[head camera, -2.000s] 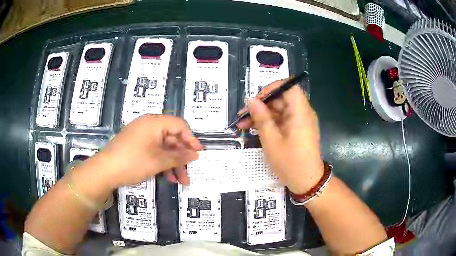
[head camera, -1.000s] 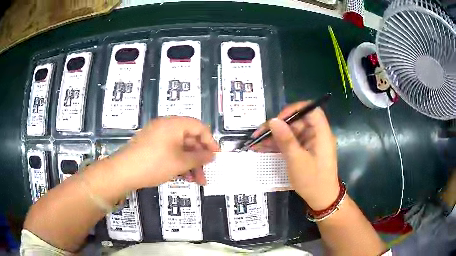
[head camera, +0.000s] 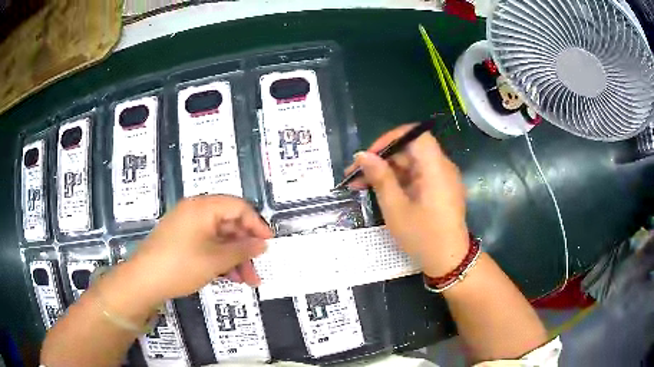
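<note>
My right hand (head camera: 416, 193) is shut on the slim black tweezers (head camera: 391, 152), held like a pen, tip pointing down and left beside the lower right corner of the rightmost upper white unit (head camera: 300, 168). My left hand (head camera: 204, 244) grips the left end of a white sheet with rows of tiny grey dots (head camera: 337, 259). The sheet lies across the lower row of units and hides their upper parts. The units sit in a dark glossy blister tray (head camera: 308, 216) in two rows. Whether the tweezers hold a tiny piece cannot be told.
Yellow-green tweezers (head camera: 441, 72) lie left of the white fan base (head camera: 479, 104) with its cartoon figure. The white fan grille (head camera: 548, 43) stands at upper right, and a white cable (head camera: 553, 193) runs down the mat. A tan board (head camera: 57, 43) is at upper left.
The whole view has shifted and tilted, so tray and fan appear further left. The tweezers' tip has moved from the sheet's upper edge towards the upper unit's corner. Both hands keep their hold.
</note>
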